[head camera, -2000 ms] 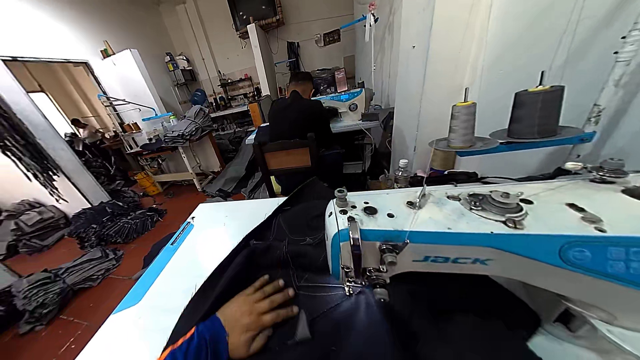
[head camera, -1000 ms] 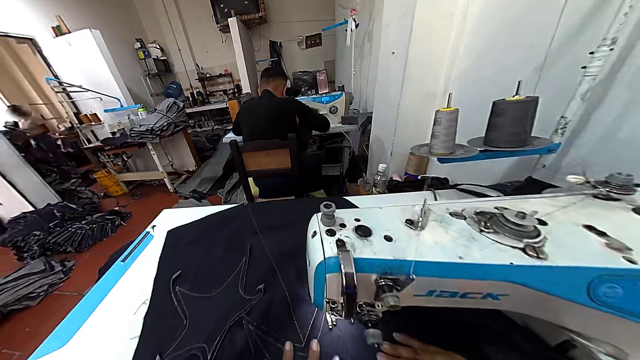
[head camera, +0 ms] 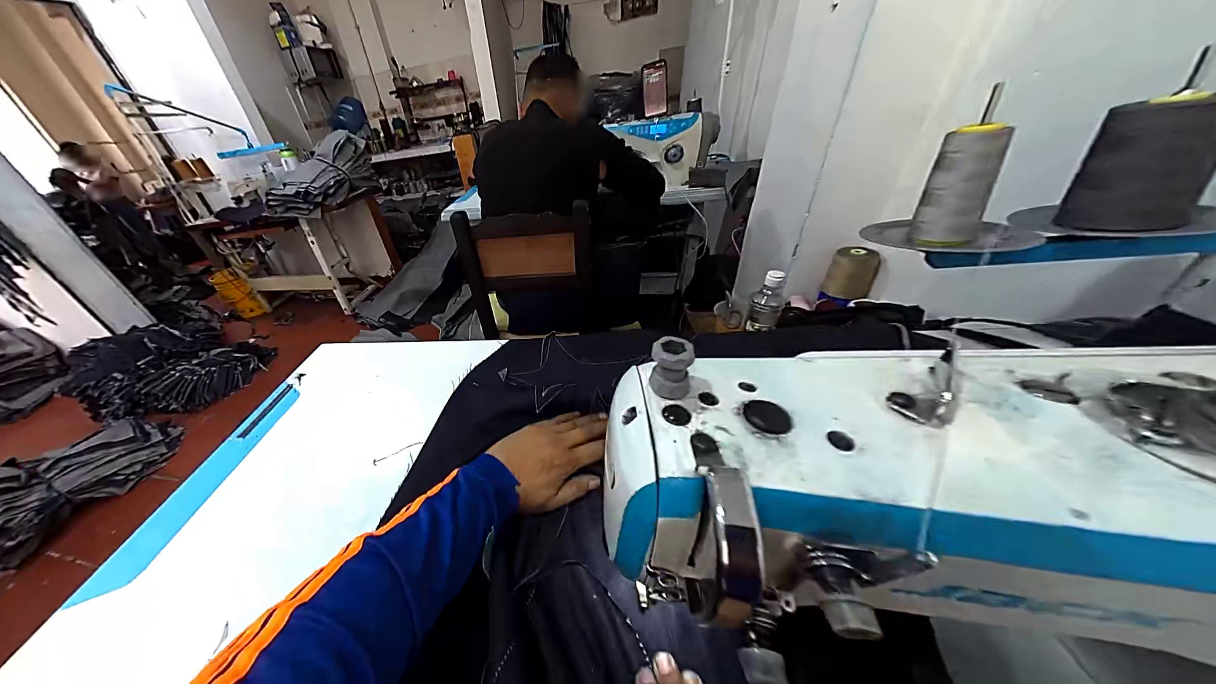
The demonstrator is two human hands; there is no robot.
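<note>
My left hand (head camera: 556, 461) lies palm down on dark navy fabric (head camera: 560, 589), just left of the head of a white and blue Jack sewing machine (head camera: 912, 456). Its fingers are slightly apart and point toward the machine head. Only some fingertips of my right hand (head camera: 668, 671) show at the bottom edge, on the fabric near the presser foot area; the rest of that hand is out of view. Pale stitching lines run across the fabric, which extends behind the machine head. The needle itself is hidden.
Thread cones (head camera: 964, 185) stand on a rack at the right. A plastic bottle (head camera: 766, 302) is behind the machine. A co-worker in black (head camera: 541, 161) sits ahead on a wooden chair (head camera: 527, 256). Piles of cut fabric (head camera: 171, 366) lie on the red floor at left; another person is farther back.
My left hand now rests beside the machine head, farther forward than two seconds ago. The star-shaped stitching, spread out left of the machine one second ago, has shifted, with fabric now behind the head.
</note>
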